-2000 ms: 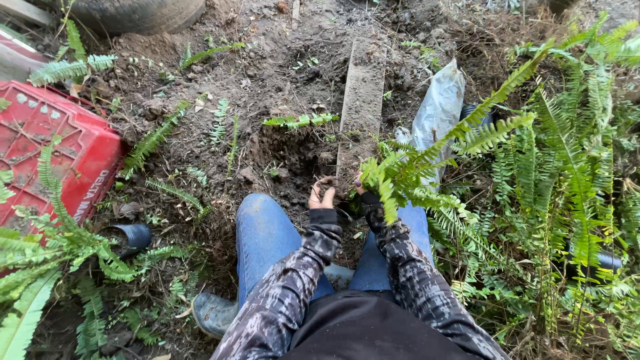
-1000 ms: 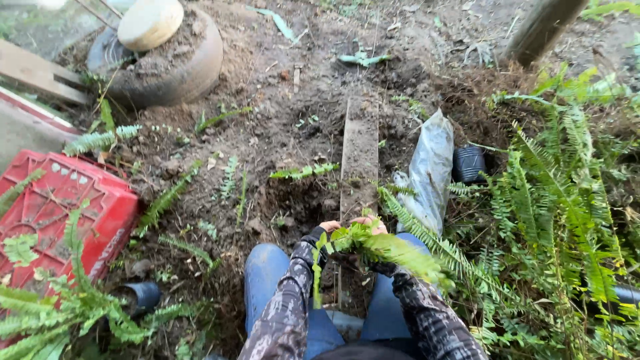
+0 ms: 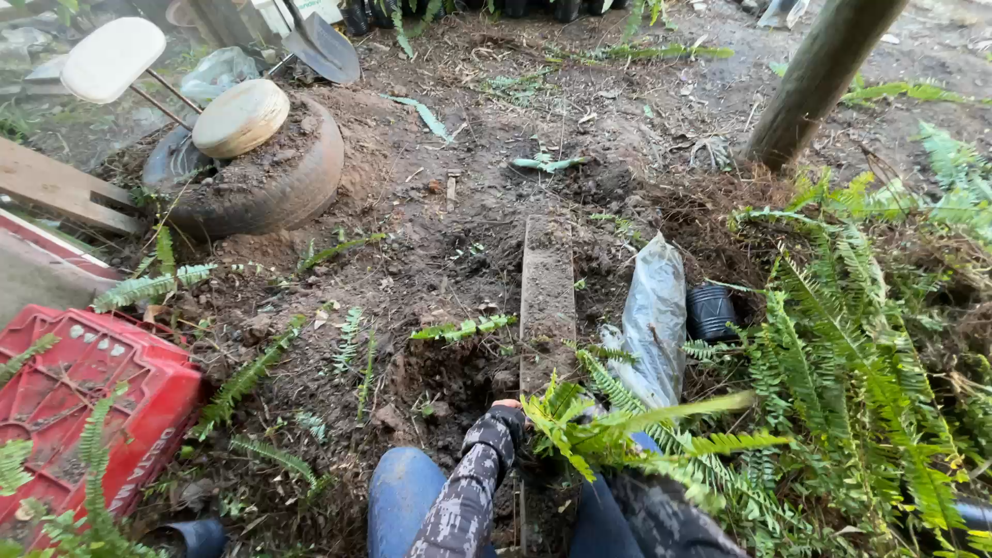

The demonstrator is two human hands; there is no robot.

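Note:
A leafy green fern clump [image 3: 573, 426] is at the bottom centre, over the near end of a soil-covered wooden board [image 3: 547, 294]. Only a small part of my left hand [image 3: 508, 404] shows, at the left side of the clump; its fingers are mostly hidden behind the sleeve and leaves. My right hand is hidden beneath the fronds, with its sleeve coming in from the lower right. Just left of the board, near my left hand, is a dug hollow in dark soil [image 3: 465, 380]. A clear plastic bag [image 3: 656, 318] lies right of the board.
An upturned red plastic crate [image 3: 167, 418] lies at left. Behind it are a soil-filled tyre [image 3: 310, 174] with a round pale block [image 3: 242, 118] and a shovel [image 3: 329, 50]. A black plant pot [image 3: 710, 312], dense ferns [image 3: 868, 356] and a wooden post [image 3: 821, 85] stand at right.
The fern clump has swung to the right of my left hand since one second ago, when its fronds lay across both hands. The view has tilted up, showing more ground ahead.

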